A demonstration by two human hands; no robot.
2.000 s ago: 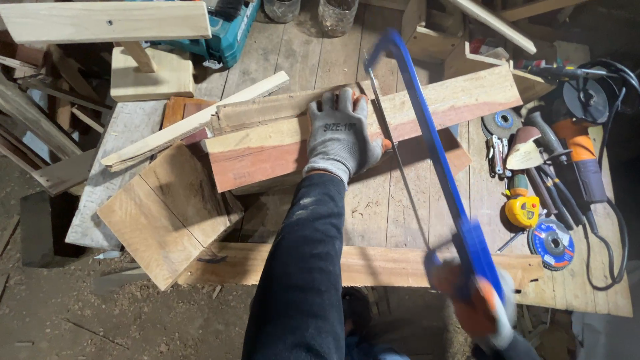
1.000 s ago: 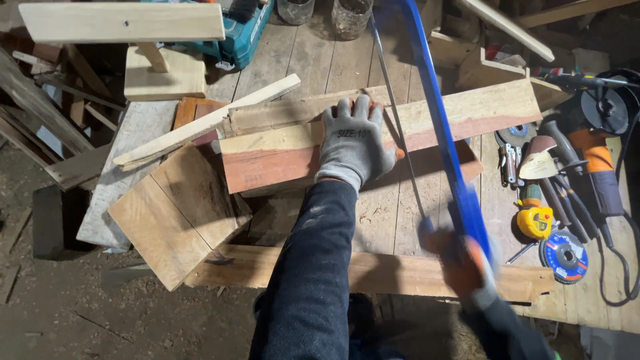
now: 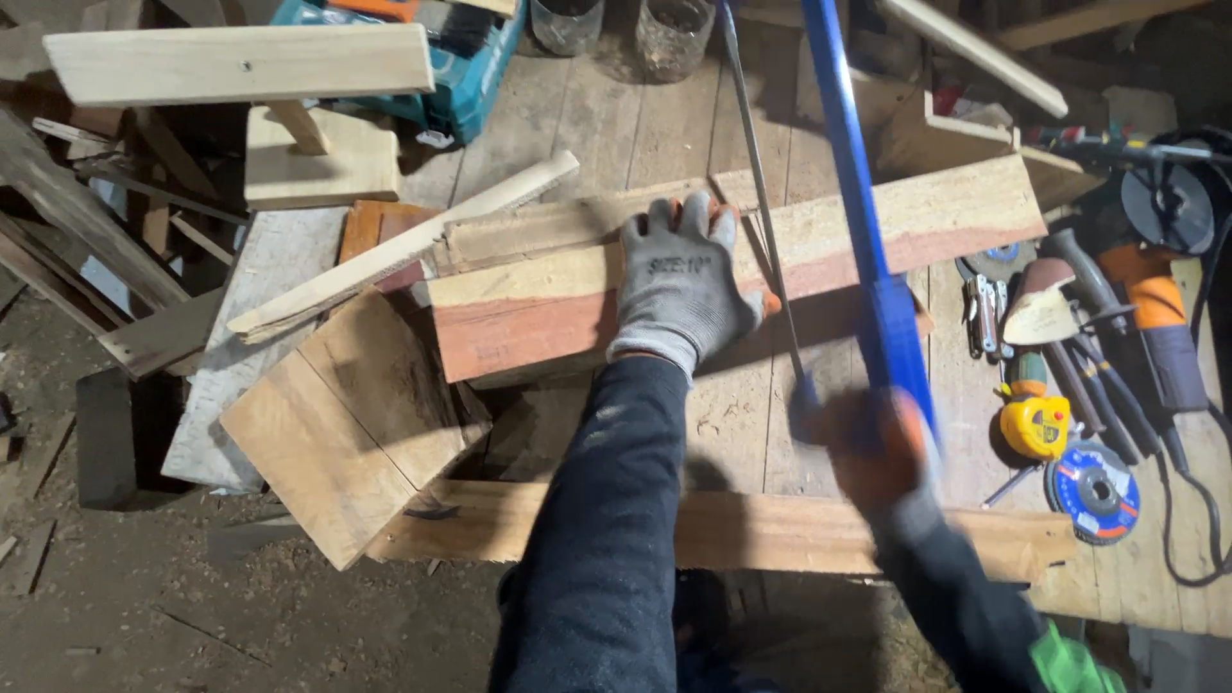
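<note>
A blue bow saw has its handle in my gloved right hand, which is blurred. Its thin blade crosses a long wooden board, pale above and reddish below, just right of my left hand. That hand, in a grey glove with orange fingertips, lies spread on the board and presses on it from above. Behind it, a thinner rough wood piece runs along the board. Whether the blade has cut into the wood cannot be told.
Wood blocks and a pale strip lie at left. An angle grinder, a yellow tape measure, a flap disc and a multitool are at right. A teal case and glass jars stand at the back.
My right hand and the saw have moved along the blade's line, away from me. My left hand stays on the board. The view has shifted slightly.
</note>
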